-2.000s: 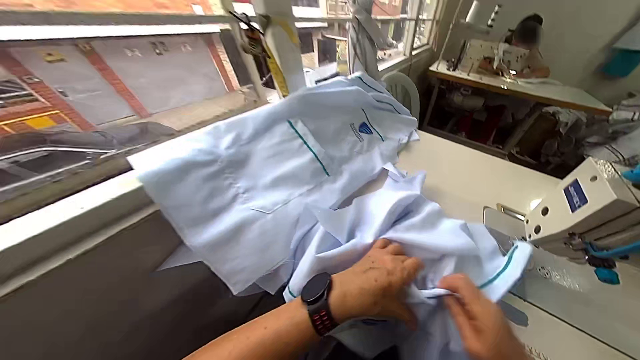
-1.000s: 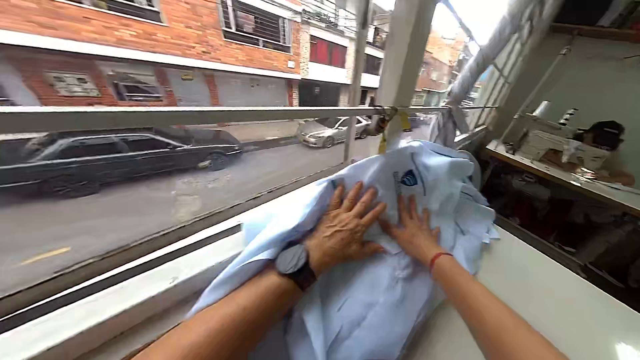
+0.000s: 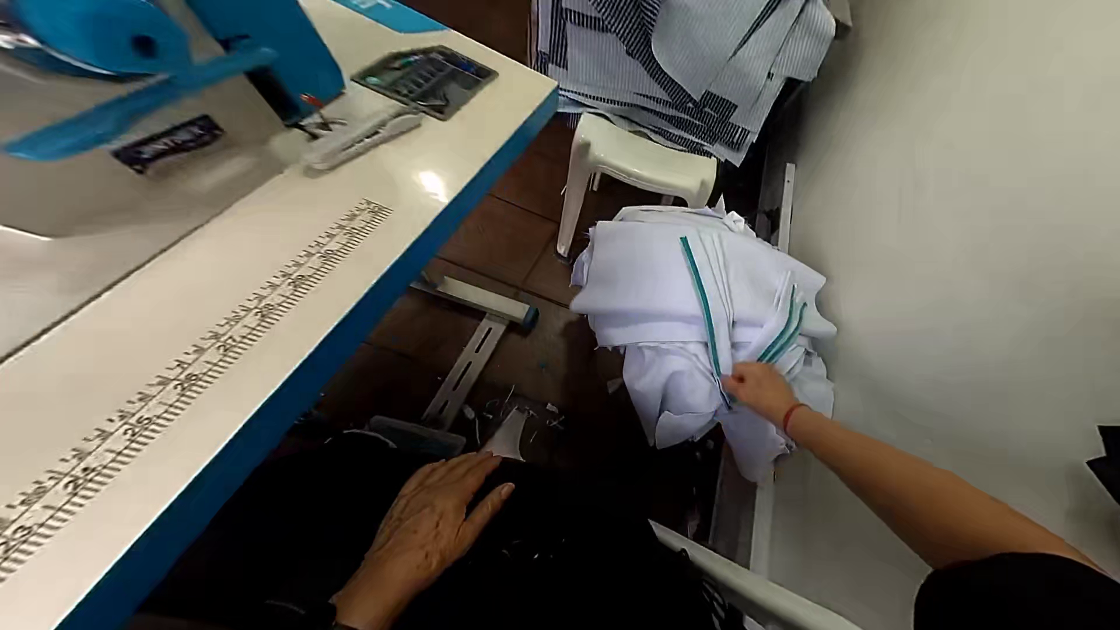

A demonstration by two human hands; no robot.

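Observation:
My right hand (image 3: 759,391), with a red cord at the wrist, pinches the near edge of a white fabric piece with green trim. That piece belongs to a heap of white cut fabric (image 3: 647,280) stacked low beside the wall, with several green trim strips showing. My left hand (image 3: 437,516) rests palm down on my dark-clothed lap, holding nothing, its thumb apart from the fingers.
At left stands a sewing machine (image 3: 210,175) on a white table with a blue edge and a printed ruler (image 3: 197,372). A parts tray (image 3: 426,80) and thread snips (image 3: 363,136) lie on it. Beyond the heap are a white plastic stool (image 3: 643,162) and striped fabric (image 3: 700,52).
The view has swung from the window side to the floor and wall. Both hands have left the light garment by the window; the right is now on the white heap, the left on my lap.

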